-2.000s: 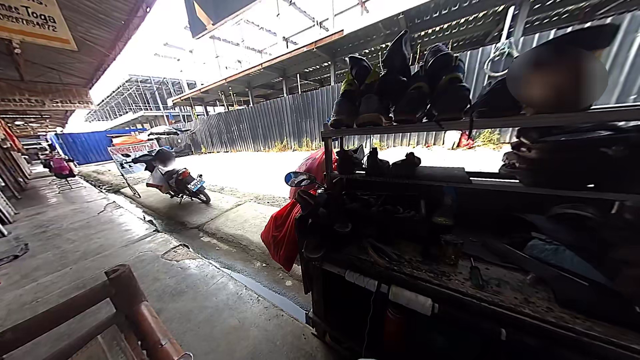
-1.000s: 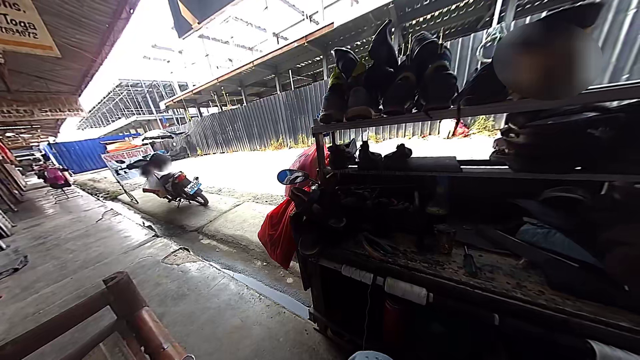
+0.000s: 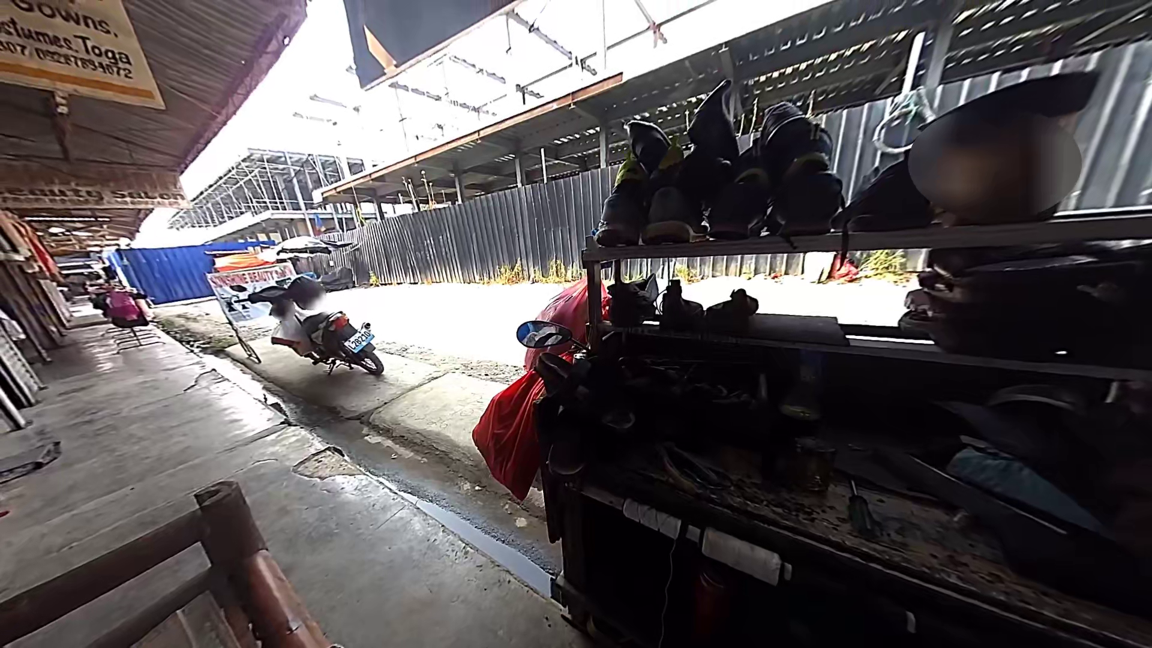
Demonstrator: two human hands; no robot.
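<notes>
Neither my left hand nor my right hand shows in the head view. A dark wooden workbench (image 3: 909,549) fills the lower right, with a tool (image 3: 860,511) and a small jar (image 3: 812,463) on its worn top. Above it, a row of shoes (image 3: 733,180) stands on the upper shelf (image 3: 864,238). Smaller dark shoes (image 3: 681,308) sit on the shelf below. A red plastic bag (image 3: 511,436) hangs at the bench's left end, beside a round mirror (image 3: 544,334). Much of the bench lies in deep shadow.
A wooden railing or chair frame (image 3: 236,540) stands at the lower left. The concrete walkway (image 3: 297,540) runs along a narrow gutter (image 3: 486,538). Across it a motorcycle (image 3: 337,340) is parked by a banner (image 3: 247,292). A corrugated metal fence (image 3: 504,227) lines the far side.
</notes>
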